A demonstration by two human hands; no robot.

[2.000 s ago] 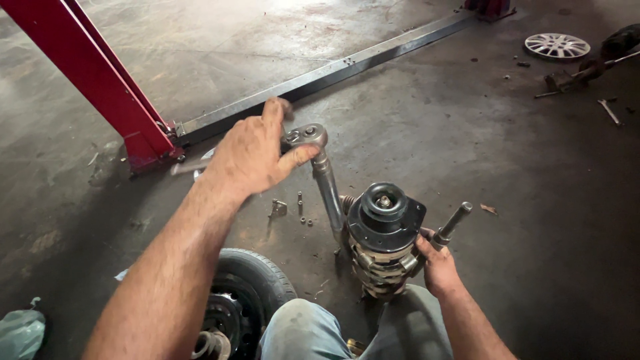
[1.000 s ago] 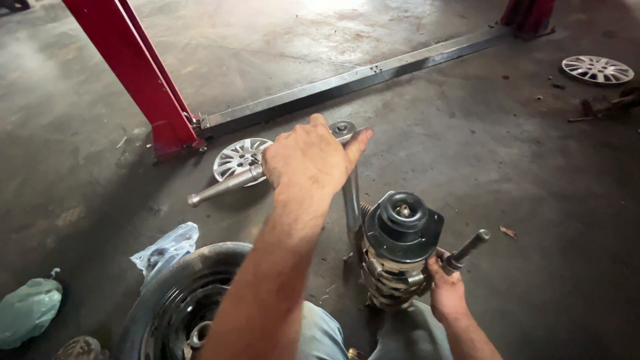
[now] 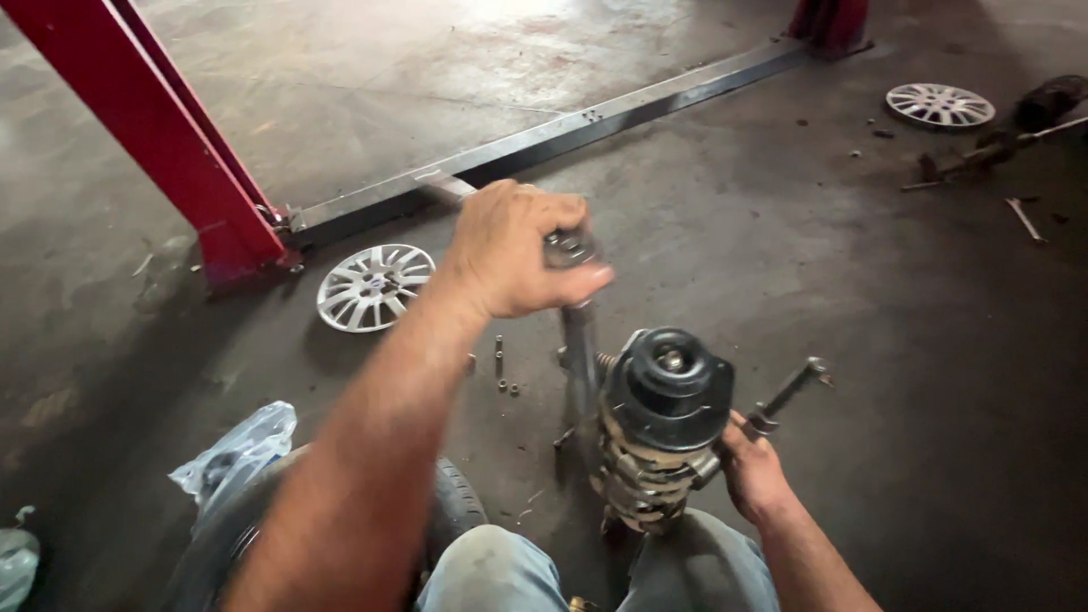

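My left hand [image 3: 523, 251] grips the head of a ratchet wrench [image 3: 568, 248], blurred by motion; part of its handle shows beyond the hand. A long socket or extension [image 3: 580, 348] runs down from it beside a strut assembly. That strut, with a black top mount [image 3: 671, 387] and a coil spring [image 3: 650, 489], stands upright between my knees. My right hand [image 3: 752, 463] holds the strut's right side, at a metal rod [image 3: 786, 395], seemingly part of a spring compressor, that sticks out up and to the right.
A red lift post [image 3: 161, 144] and a steel floor beam [image 3: 544, 140] lie ahead. Wheel covers [image 3: 374, 287] [image 3: 940, 105] rest on the floor. Small sockets [image 3: 500, 357] lie left of the strut. A tire [image 3: 459, 493] and a clear plastic bag [image 3: 242, 450] are at the lower left, loose parts [image 3: 977, 157] at the right.
My left hand has kept turning the ratchet; its handle pointed to the lower left one second ago and now shows beyond the hand. My right hand stays at the strut.
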